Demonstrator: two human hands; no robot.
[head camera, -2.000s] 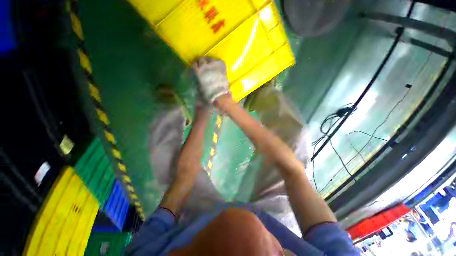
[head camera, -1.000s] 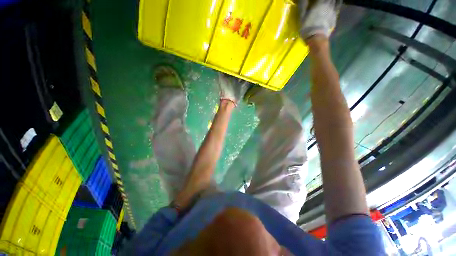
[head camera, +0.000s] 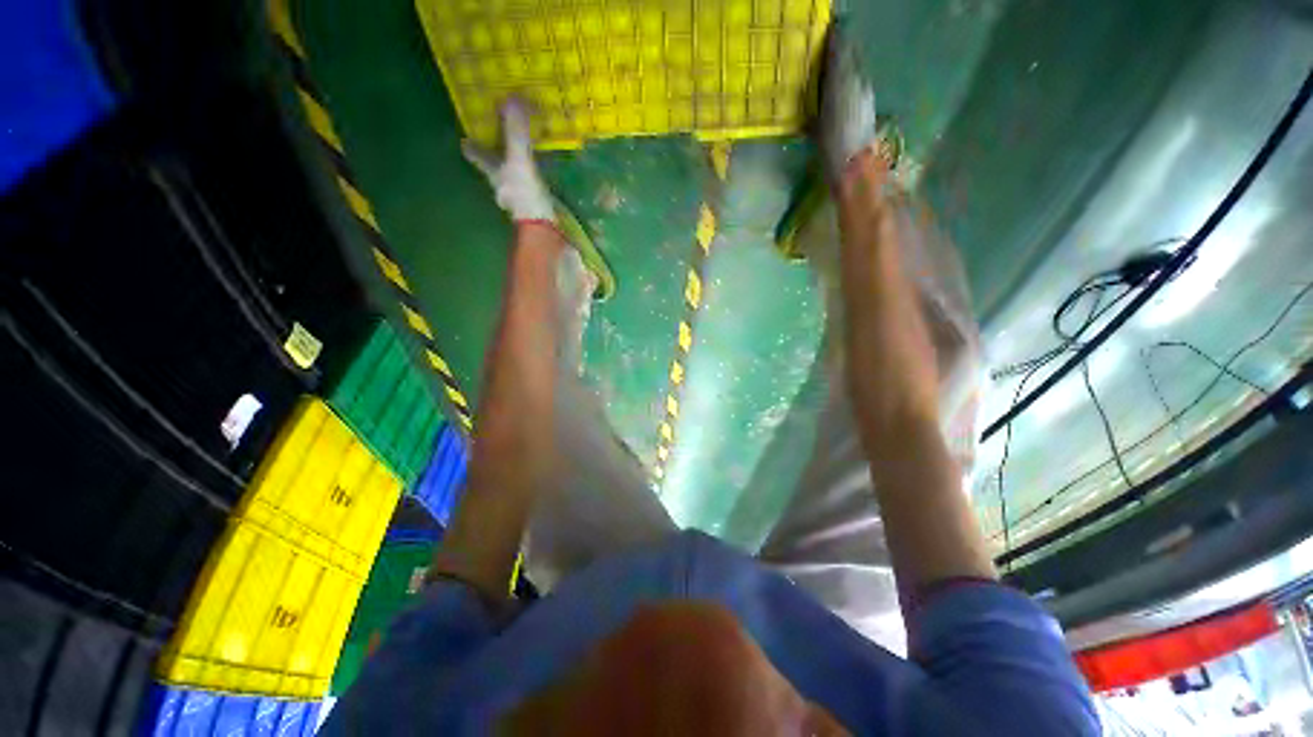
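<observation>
The yellow tote (head camera: 634, 65) is at the top centre, cut off by the frame's top edge. A gridded yellow face, which looks like its underside, is turned toward me. My left hand (head camera: 514, 170), in a white-grey glove, holds its near left corner, with a finger or thumb over the gridded face. My right hand (head camera: 850, 112), also gloved, is at its near right corner, against the side. The right fingers are dark and blurred. The tote's inside is hidden.
Yellow totes (head camera: 295, 562), a green tote (head camera: 386, 400) and a blue tote (head camera: 444, 475) are stacked at left, beside large black shapes (head camera: 115, 346). Striped tape (head camera: 683, 346) runs between my legs. Cables (head camera: 1102, 295) lie at right, near a red strip (head camera: 1181, 648).
The tote has turned from its red-lettered side to the gridded face. My left hand has moved left to its left corner. My right hand has shifted slightly left and nearer, still at the tote's right end.
</observation>
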